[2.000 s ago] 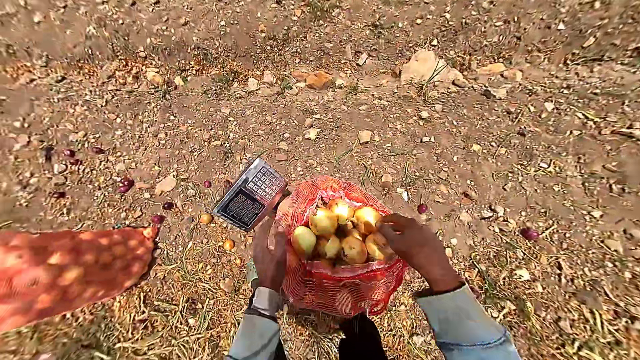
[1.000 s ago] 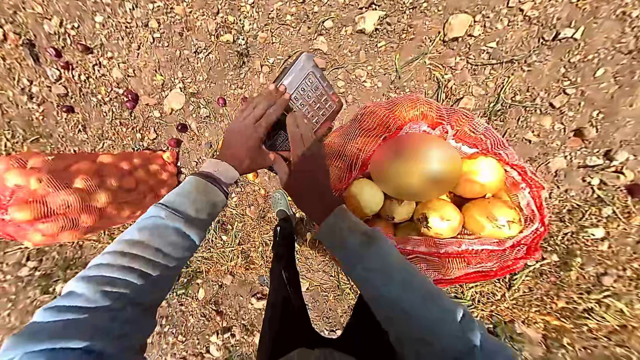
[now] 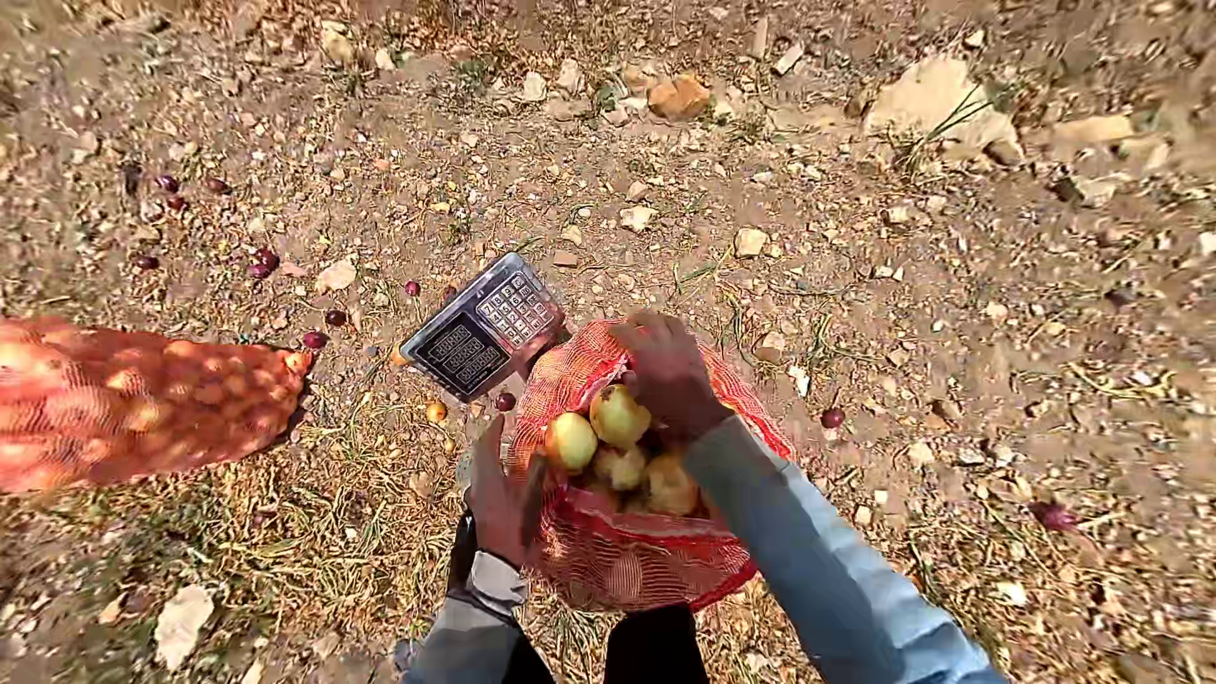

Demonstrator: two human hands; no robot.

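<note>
An upright red mesh sack (image 3: 646,560) stands with its mouth open, and yellowish onions (image 3: 619,416) show inside. My left hand (image 3: 503,499) is at the sack's left side, thumb and fingers apart; whether it pinches the mesh is unclear. My right hand (image 3: 665,370) reaches over the far rim of the mouth, its fingertips hidden, so I cannot tell if it grips mesh or an onion. Just beyond the sack, to the left, a digital scale's display and keypad unit (image 3: 484,328) sits tilted, its lit panel facing me.
A full orange mesh sack of onions (image 3: 142,404) lies on the ground at the left. Small red onions (image 3: 315,339) are scattered on the dry, stony soil. Larger rocks (image 3: 940,104) lie at the far right. My dark-clad legs (image 3: 655,646) are close behind the upright sack.
One second ago both hands were together by the scale unit; now they are apart at the sack, the right one over its mouth. The view has shifted strongly.
</note>
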